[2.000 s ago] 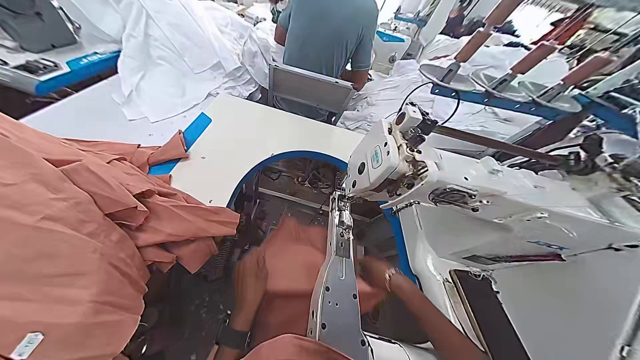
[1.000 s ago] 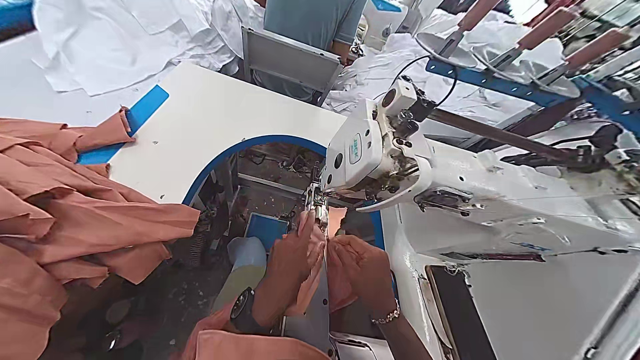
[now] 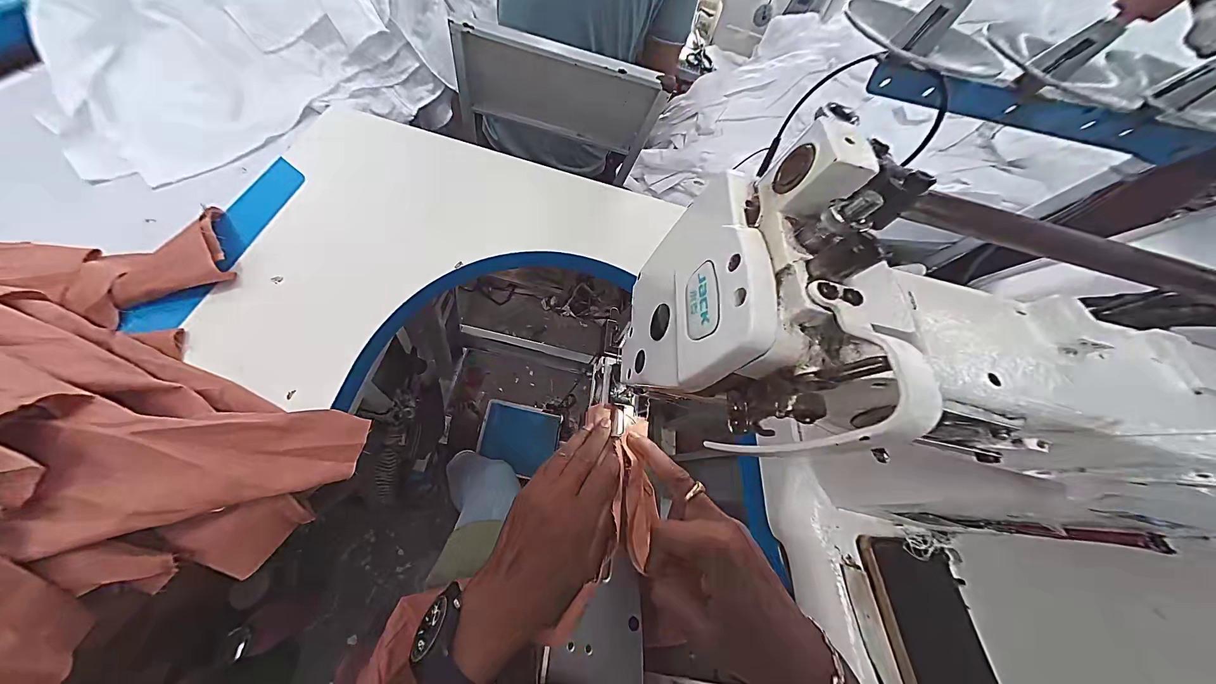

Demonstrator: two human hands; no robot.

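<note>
A folded strip of rust-coloured fabric [image 3: 638,518] lies along the narrow metal arm [image 3: 598,636] of a white Jack sewing machine [image 3: 712,304]. My left hand [image 3: 556,527], with a dark wristwatch, presses the fabric flat, fingertips close to the presser foot [image 3: 622,418]. On the other side of the strip, my right hand [image 3: 712,560], with a ring and a bracelet, pinches its edge, the index finger pointing at the foot. More of the cloth hangs near my left wrist. The needle itself is hidden.
A heap of rust-coloured fabric [image 3: 142,437] hangs over the left side of a white table [image 3: 399,209] with a blue-edged round cutout. Beyond are a metal chair back [image 3: 560,81], a seated person [image 3: 579,28] and white cloth piles [image 3: 218,76]. Thread stand parts are at upper right.
Two seconds ago my hands were apart, with the fabric spread left of the machine arm. Both hands have come together on the strip at the presser foot. The view has shifted.
</note>
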